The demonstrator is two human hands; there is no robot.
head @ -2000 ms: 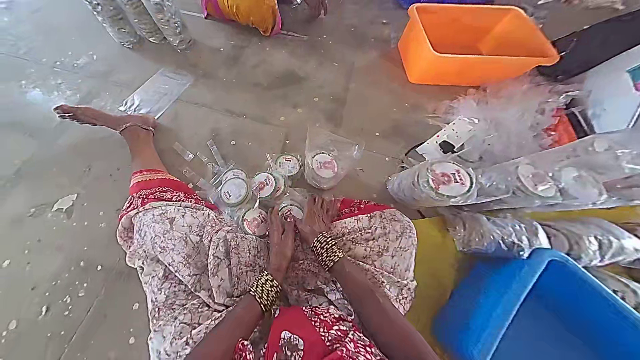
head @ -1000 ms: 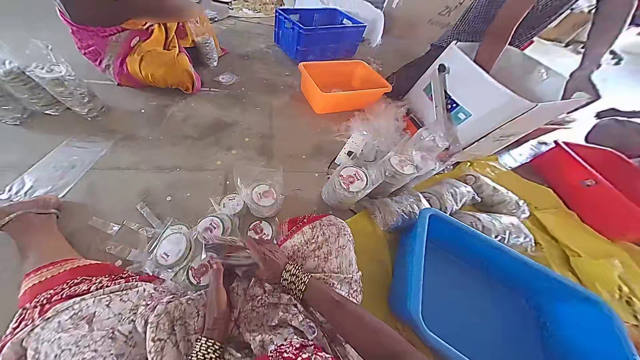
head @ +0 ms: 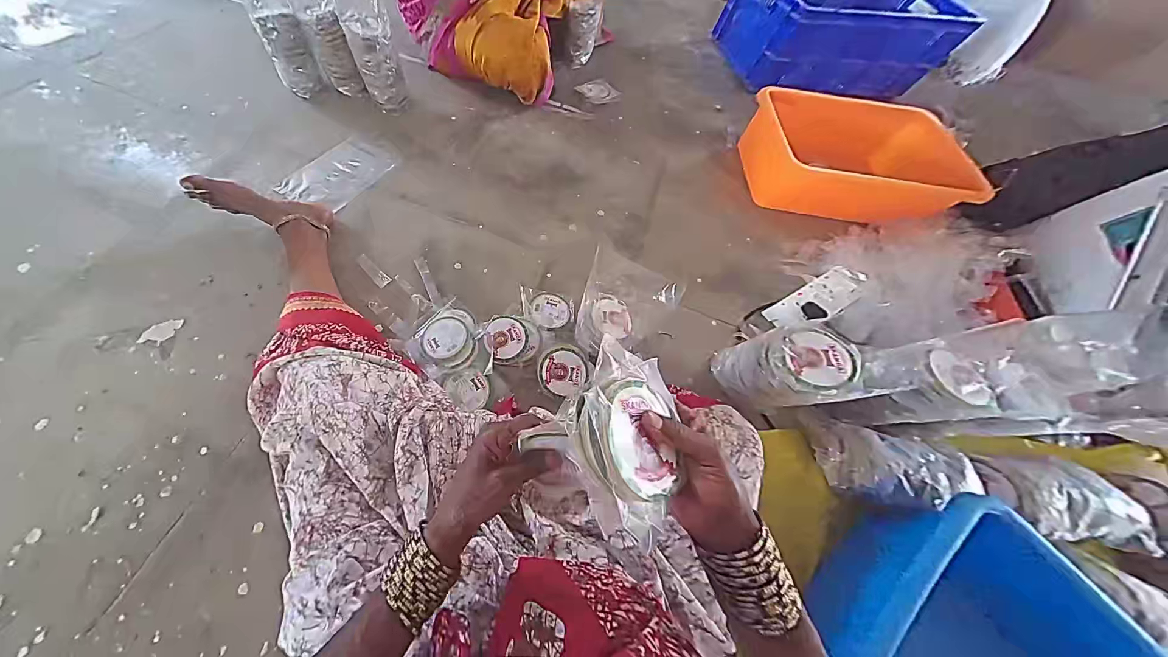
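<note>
A clear plastic pouch of round, labelled discs [head: 630, 438] is gripped by my right hand [head: 712, 479], its thumb across the front label. My left hand [head: 493, 474] pinches another round, green-rimmed item [head: 545, 443] beside the pouch, partly hidden by the fingers. Just beyond both hands, several round labelled packs [head: 447, 339] lie in a loose group on the floor, one inside a clear plastic bag [head: 630, 283]. Long clear sleeves filled with similar round packs [head: 821, 358] lie to the right.
A blue tub [head: 940, 566] is at the lower right on yellow sheeting [head: 794, 502]. An orange tub [head: 867, 196] and a blue crate [head: 839, 55] stand farther off. Filled clear bags [head: 333, 50] stand at the upper left. A person in yellow and pink cloth [head: 502, 46] sits ahead.
My hands have risen from the group of packs at my lap, and the labelled pouch is now held up between them. The view has swung back to the left.
</note>
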